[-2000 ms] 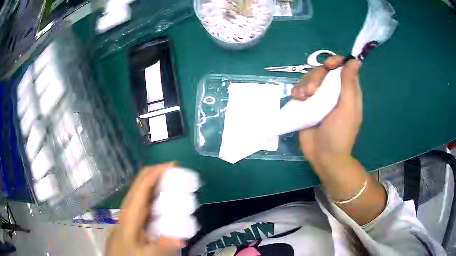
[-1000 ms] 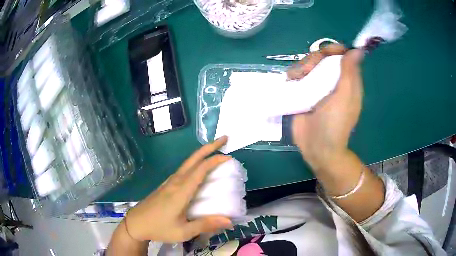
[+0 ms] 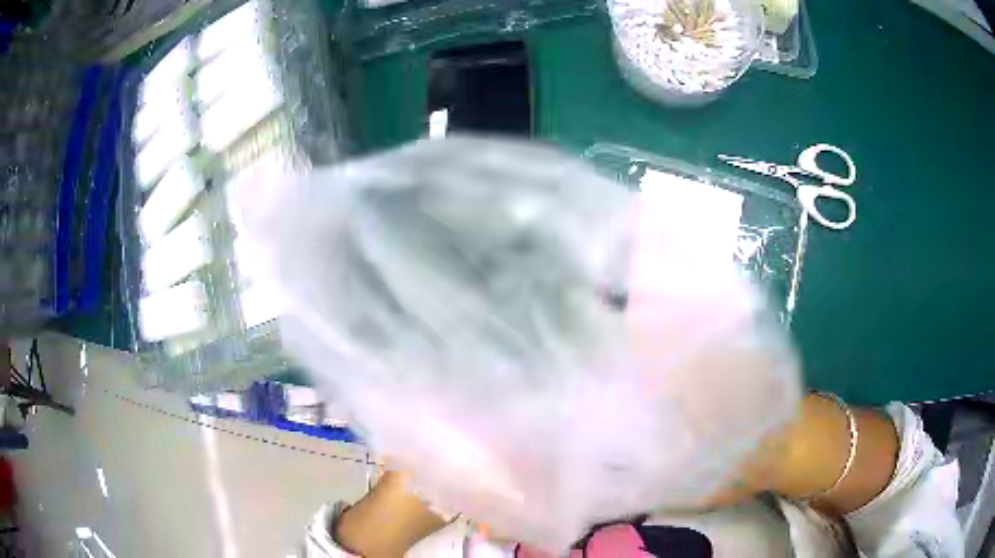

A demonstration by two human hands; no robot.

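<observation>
The cloudy film tail of the dispensing bag (image 3: 469, 294) is close to the camera, blurred, and fills the middle of the view. My right hand (image 3: 736, 381) shows only faintly through the film at the right, around the bag; its fingertips are not clear. My left forearm comes in at the bottom, but the film hides my left hand, and no white housings can be made out in it. Behind the film, the white wiping paper (image 3: 690, 223) lies in the small clear plastic box (image 3: 772, 259).
Blister trays (image 3: 129, 245) with white parts stand at left, beside blue tray edges (image 3: 87, 191). A black smartphone (image 3: 486, 93) is partly covered by the film. A tub of cotton swabs (image 3: 687, 49) is at the back. Scissors (image 3: 802, 183) lie at the box's upper right edge.
The bag's film tail has swung from the upper right to the middle, close to the camera, covering both hands. The bench items have shifted rightward in view, and the white housings are now hidden.
</observation>
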